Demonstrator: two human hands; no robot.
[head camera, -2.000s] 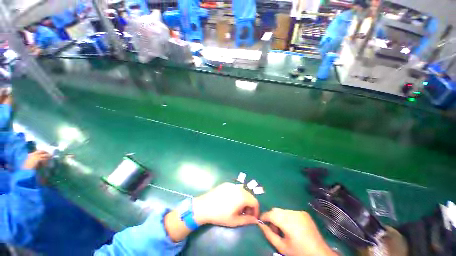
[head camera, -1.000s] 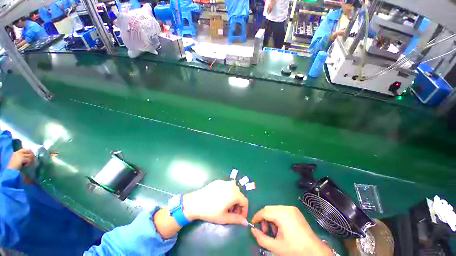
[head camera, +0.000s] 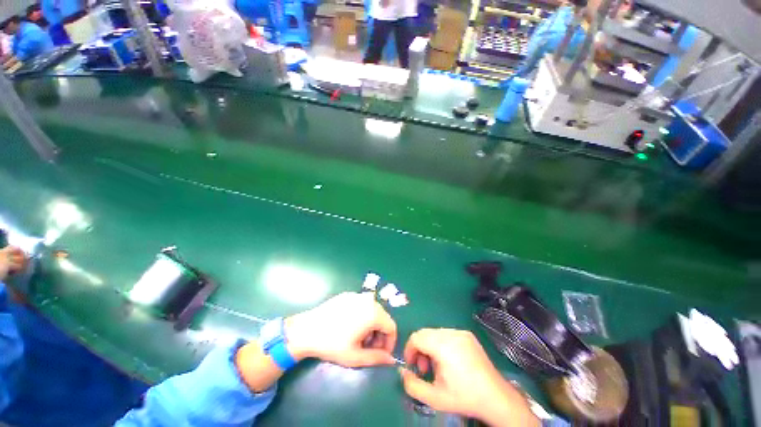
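Note:
My left hand (head camera: 355, 332), with a blue band at the wrist, and my right hand (head camera: 455, 367) meet at the fingertips low in the middle. A tiny silvery and dark piece (head camera: 400, 362) is pinched between them; it is too small to identify. Several small white battery cells (head camera: 390, 294) lie on the green mat just beyond my left hand. Solder wire (head camera: 238, 313) runs from the solder spool (head camera: 161, 281) on its black holder at the left towards my left wrist. A small dark item (head camera: 422, 408) shows below my right hand, partly hidden.
At the right are a black fan (head camera: 530, 329), a black bracket (head camera: 485, 278), a clear plastic tray (head camera: 583, 313), a round tip-cleaning tin (head camera: 594, 388) and a black soldering station with a white bundle (head camera: 708, 338). Another person's hand (head camera: 12, 261) is at the left edge.
The view has shifted, so the bench items appear further left. My hands stay together at the fingertips around the tiny piece. The neighbouring person's hand is now mostly cut off at the left edge.

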